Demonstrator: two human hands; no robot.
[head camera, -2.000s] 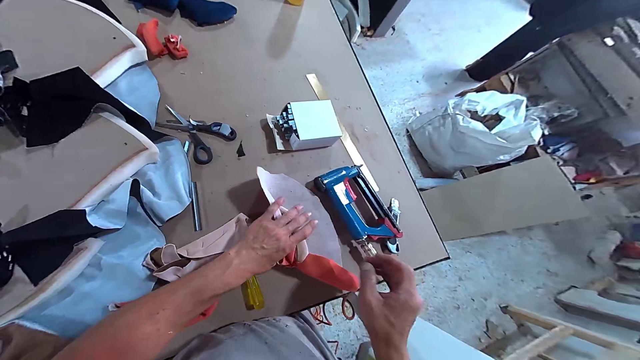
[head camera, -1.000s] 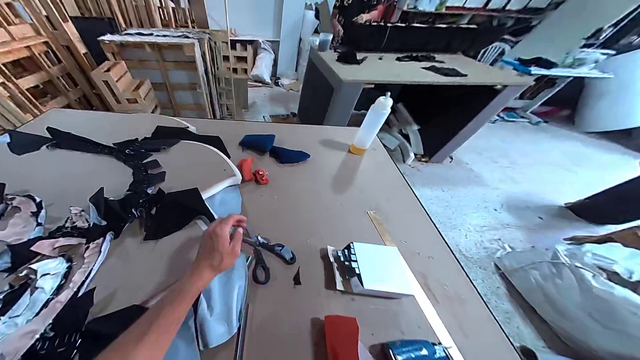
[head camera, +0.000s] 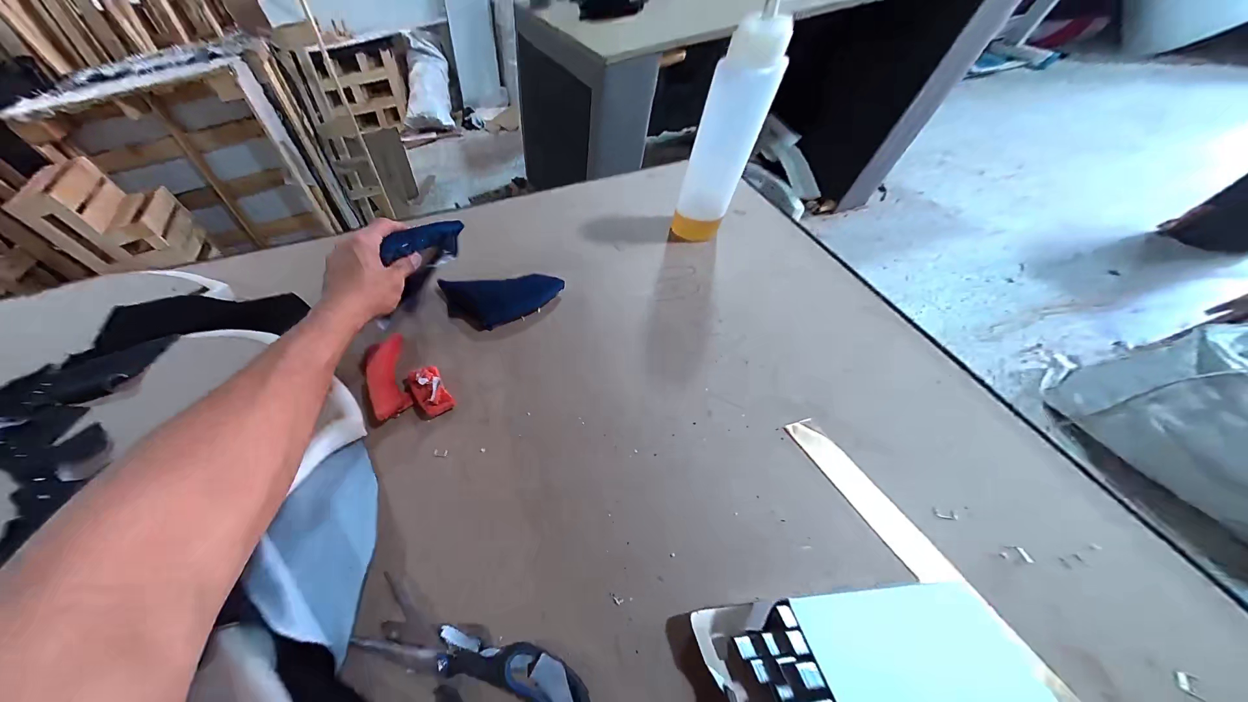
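Observation:
My left hand (head camera: 369, 268) reaches to the far left part of the table and grips a dark blue fabric-covered piece (head camera: 421, 242). Just right of it lies another dark blue fabric-covered piece (head camera: 502, 298). Two red pieces, one curved (head camera: 386, 378) and one small and blocky (head camera: 431, 392), lie below the hand. Scissors (head camera: 487, 665) rest at the bottom edge of the view. A white box (head camera: 916, 643) holding stacks of staples stands at the bottom right. My right hand is out of view.
A squeeze bottle (head camera: 726, 136) with amber liquid stands near the far corner of the table (head camera: 585, 468). A flat metal strip (head camera: 868, 502) runs beneath the white box. Loose staples are scattered at right. Black and light blue fabric (head camera: 327, 546) lies at left.
My left hand has moved from near the scissors to the far dark blue pieces and taken hold of one. The view has swung up and left since the earliest frame, where both hands showed.

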